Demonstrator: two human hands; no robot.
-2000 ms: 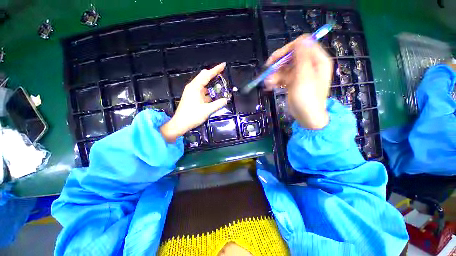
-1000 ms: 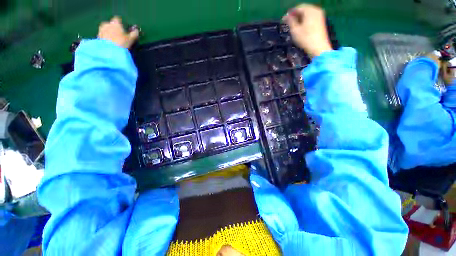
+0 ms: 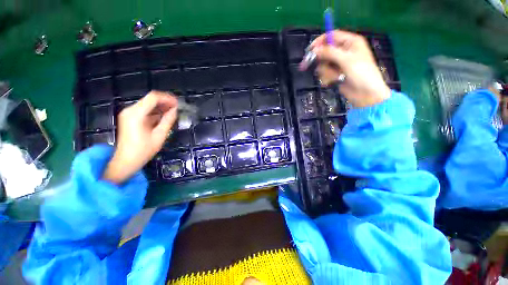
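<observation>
My left hand (image 3: 146, 125) is over the left part of the wide black blister tray (image 3: 223, 55), thumb and fingertips closed on a blurred square module (image 3: 185, 116). My right hand (image 3: 351, 65) is over the upper part of the narrower black tray (image 3: 311, 131). It holds a slim purple-blue tool (image 3: 329, 26) pointing up and away, and a small shiny component (image 3: 309, 56) shows at its fingertips. Several square modules, one of them at the right (image 3: 273, 154), sit in the wide tray's near row. Irregular shiny components lie in the narrow tray's pockets.
Three loose silvery modules, one nearest the tray (image 3: 143, 29), lie on the green mat beyond it. A dark rectangle (image 3: 29, 129) and crumpled white material (image 3: 21, 171) lie far left. A clear ribbed tray (image 3: 461, 83) and a neighbour's blue sleeve (image 3: 473, 142) are at right.
My left hand has come back from the far mat to the wide tray, now with a module; a third module lies on the mat. My right hand has moved slightly nearer, tool now visible.
</observation>
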